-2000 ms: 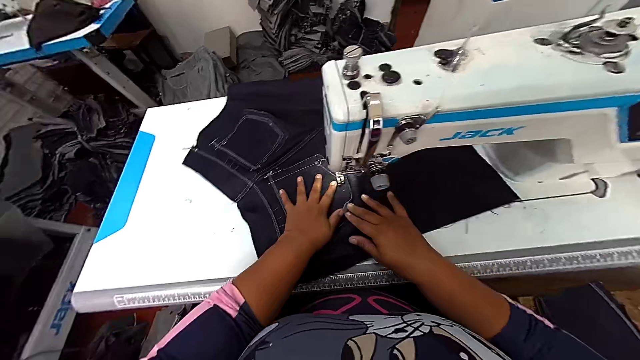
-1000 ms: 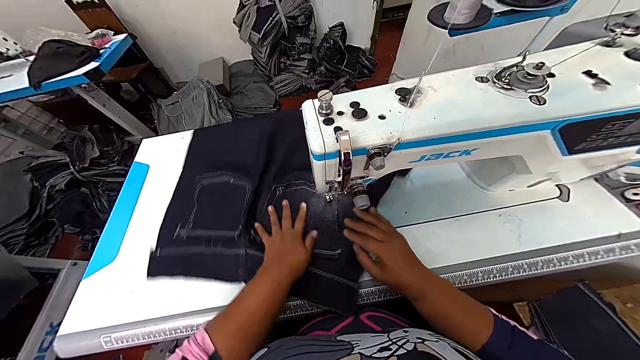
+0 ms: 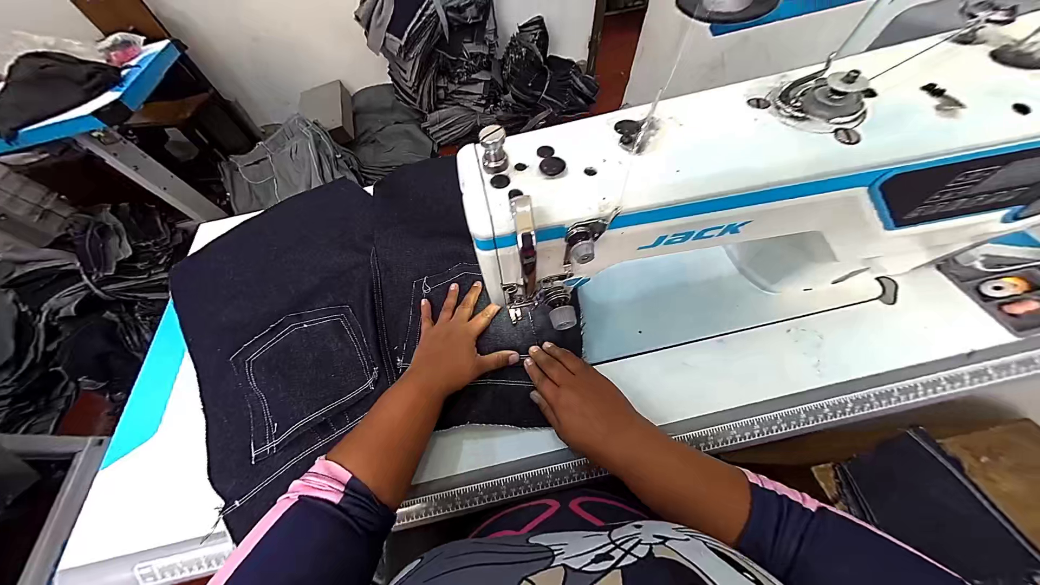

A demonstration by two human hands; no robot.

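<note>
Dark denim trouser panels [image 3: 284, 236] with white-stitched patch pockets [image 3: 313, 374] lie on the white bed of a Jack sewing machine [image 3: 691, 203]. One pocket is under the presser foot [image 3: 516, 311]. My left hand [image 3: 455, 341] rests flat on that pocket, fingers spread, just left of the foot. My right hand [image 3: 573, 394] lies on the denim below the foot, fingers together, its fingertips near my left thumb. Neither hand grips the cloth. The needle's tip cannot be made out.
A printed ruler strip [image 3: 731, 431] runs along the table's front edge. Bundles of cut cloth lie on the floor at the left [image 3: 122, 268] and against the back wall [image 3: 479, 73]. Folded denim [image 3: 934, 496] lies at the lower right. Another blue-edged table [image 3: 146, 77] stands at the upper left.
The denim has been turned and shifted under the foot, and now two pockets show, one well left of the machine. Both hands remain on the cloth near the foot.
</note>
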